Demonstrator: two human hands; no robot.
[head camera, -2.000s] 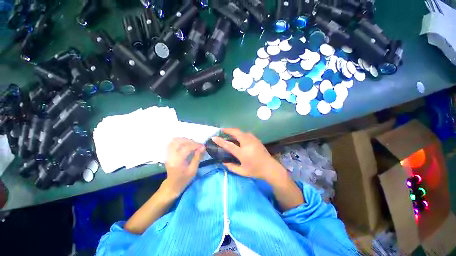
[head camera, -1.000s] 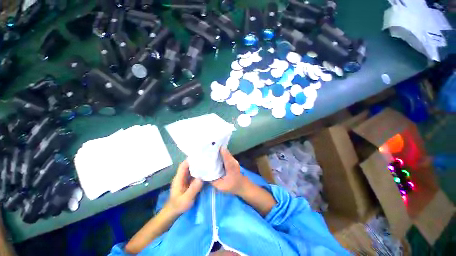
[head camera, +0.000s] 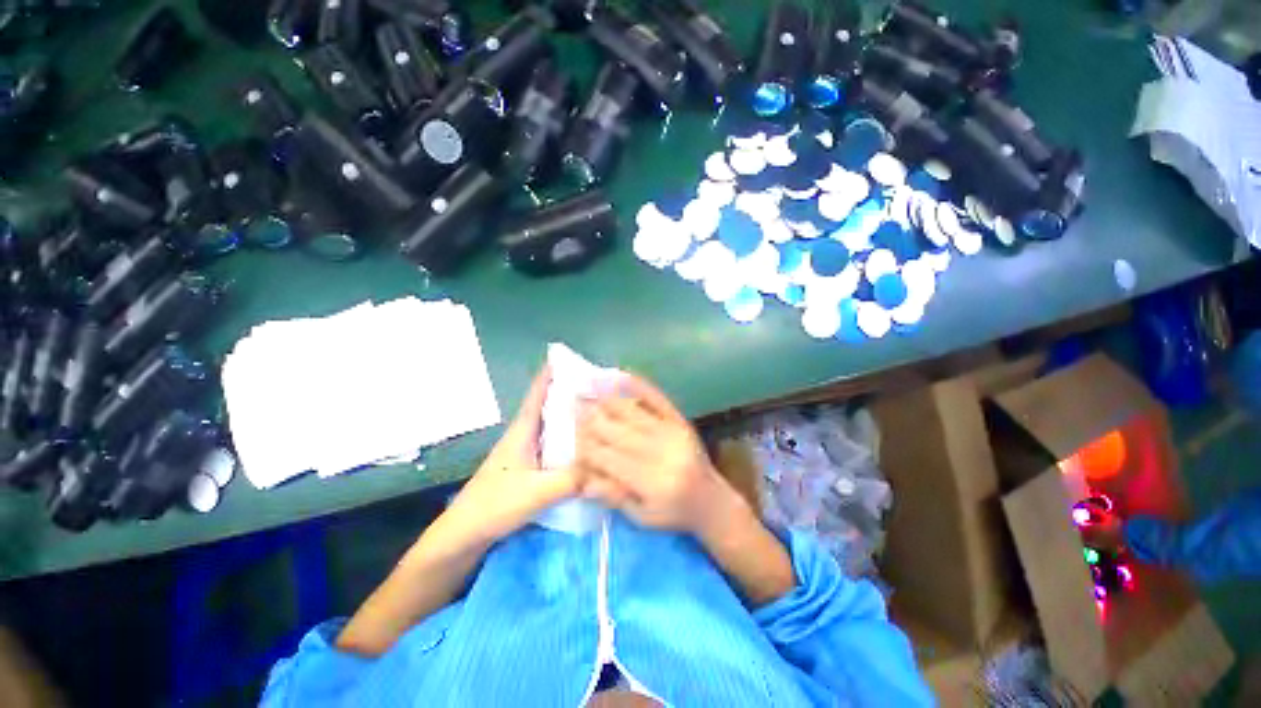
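Note:
A white sleeve (head camera: 563, 415) is held upright between my two hands at the bench's front edge, close to my chest. My left hand (head camera: 523, 463) grips its left side. My right hand (head camera: 643, 457) lies across its right side with the fingers over it. What is inside the sleeve is hidden. A fanned stack of white sleeves (head camera: 360, 392) lies left of my hands. A pile of round discs (head camera: 816, 228), white and blue, lies to the right beyond my hands. Many black lens units (head camera: 346, 166) lie across the back and left of the bench.
The green bench (head camera: 553, 311) has more white sheets (head camera: 1203, 132) at far right. Below its edge, whitish translucent bundles (head camera: 823, 484) sit beside an open carton (head camera: 954, 484). Another carton (head camera: 1058, 553) holds glowing items (head camera: 1099, 553), with another person's blue sleeve (head camera: 1217, 539) reaching in.
The sleeve, previously spread open at the top, is now narrower and folded between my hands. My right hand has moved over it. A lone disc in front of the pile is gone. Another person's sleeve has appeared at right.

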